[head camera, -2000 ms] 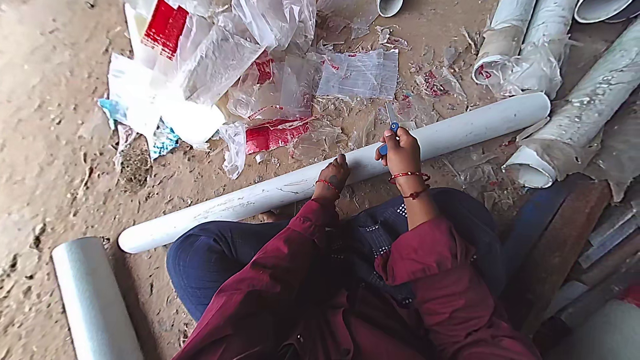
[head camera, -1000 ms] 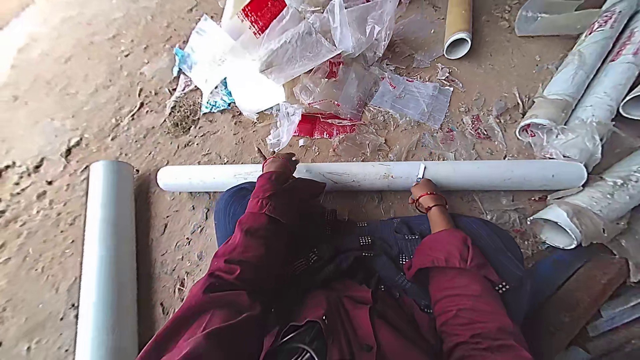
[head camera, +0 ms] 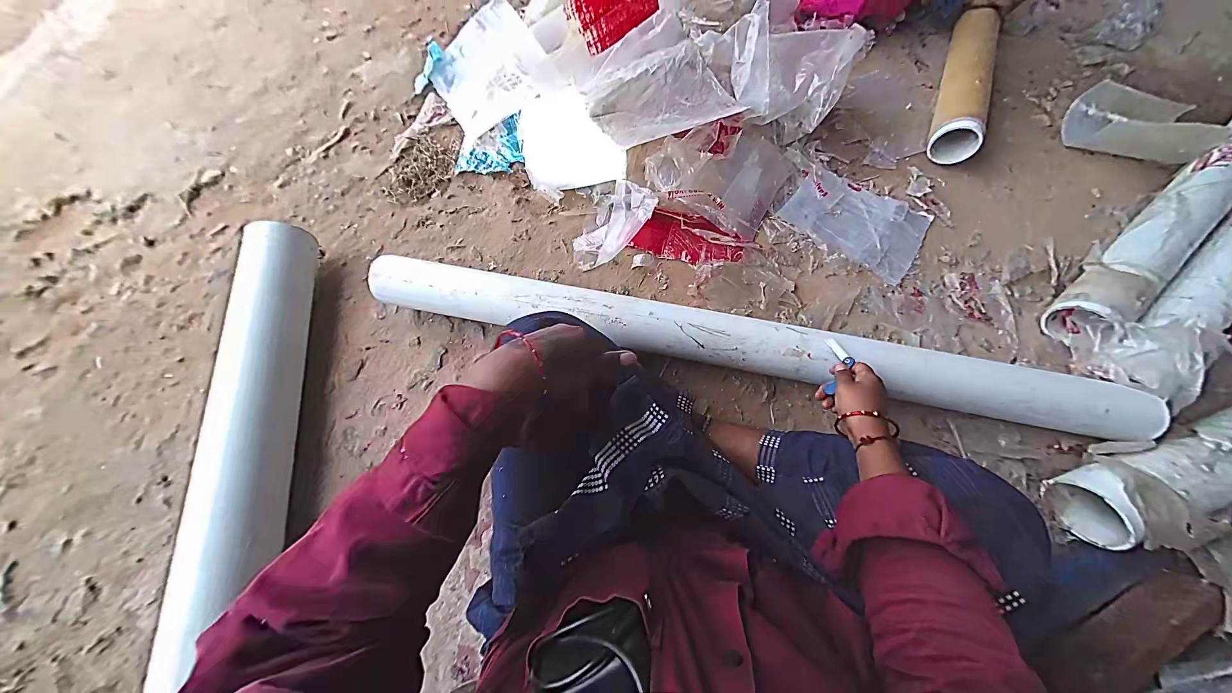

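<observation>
A long white tube [head camera: 731, 337] lies slanted across the ground in front of my knees, with scuffs and dark marks along its middle. My right hand [head camera: 857, 390] is closed around a small tool with a blue handle [head camera: 835, 383] and a pale, blade-like tip [head camera: 839, 350], which lies over the tube's near side. My left hand [head camera: 553, 371] rests at my left knee, on the dark blue cloth [head camera: 626, 443], just short of the tube. Its fingers are partly in shadow, so whether they hold anything does not show.
A thicker white roll [head camera: 241, 423] lies at the left. Torn plastic sheets [head camera: 674, 87] are heaped beyond the tube, near a brown cardboard tube [head camera: 965, 82]. Several plastic-wrapped tubes [head camera: 1136, 260] lie at the right, above a brown slab [head camera: 1136, 626].
My left hand has come off the tube and back to my knee. The tube now slants down to the right. My right hand keeps the blue-handled tool.
</observation>
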